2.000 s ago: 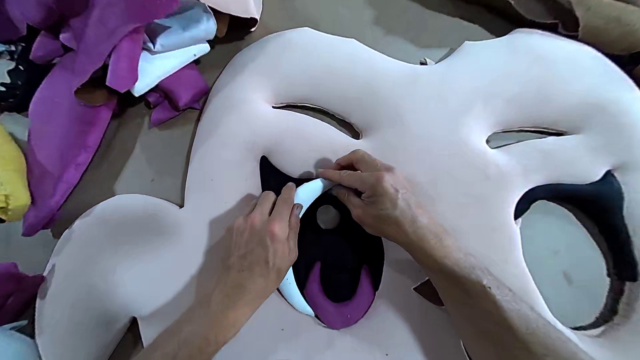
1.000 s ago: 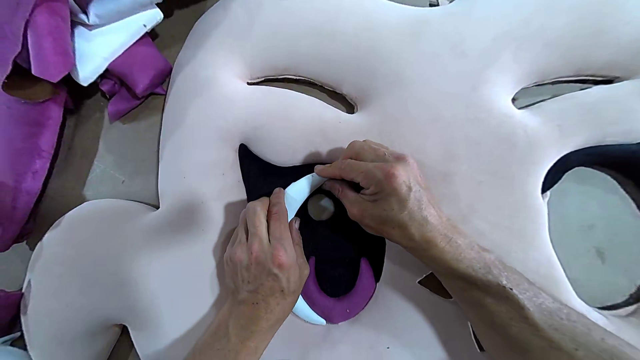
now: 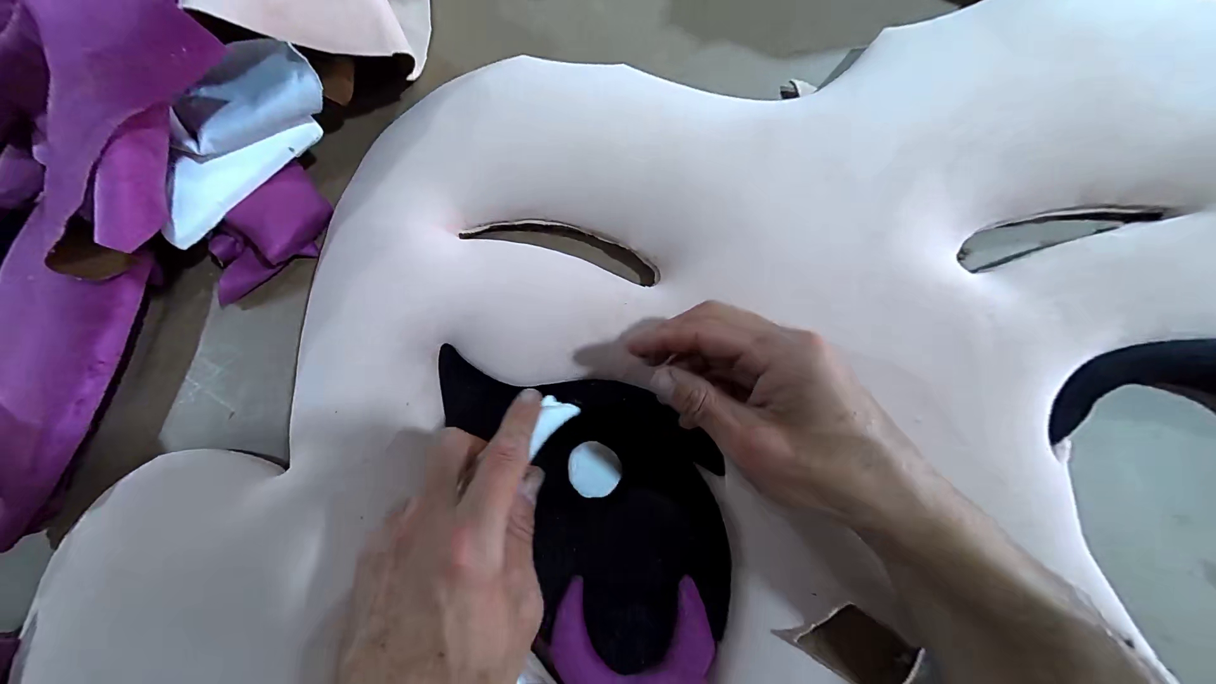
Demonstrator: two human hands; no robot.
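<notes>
A large padded, pale pink leather-like piece (image 3: 741,180) fills most of the view, with cut-outs in it. One cut-out holds a black eye-shaped piece (image 3: 655,532) with a round hole and a purple crescent (image 3: 589,646) at its lower part. My left hand (image 3: 456,560) presses its fingers on a narrow white strip (image 3: 553,423) along the black piece's left side; most of the strip lies under the fingers. My right hand (image 3: 750,408) hovers above the upper right of the black piece, thumb and fingertips close together. Whether something thin is pinched there, I cannot tell.
Purple scraps (image 3: 123,104) and white scraps (image 3: 228,180) lie heaped at the upper left on a brown surface. On the right is a second eye opening with a black padded rim (image 3: 1140,370). Narrow curved slits run above both eye openings, and a small angular opening is at the lower right.
My right hand has left the upper end of the white strip and moved up and right. My left hand stays on the strip.
</notes>
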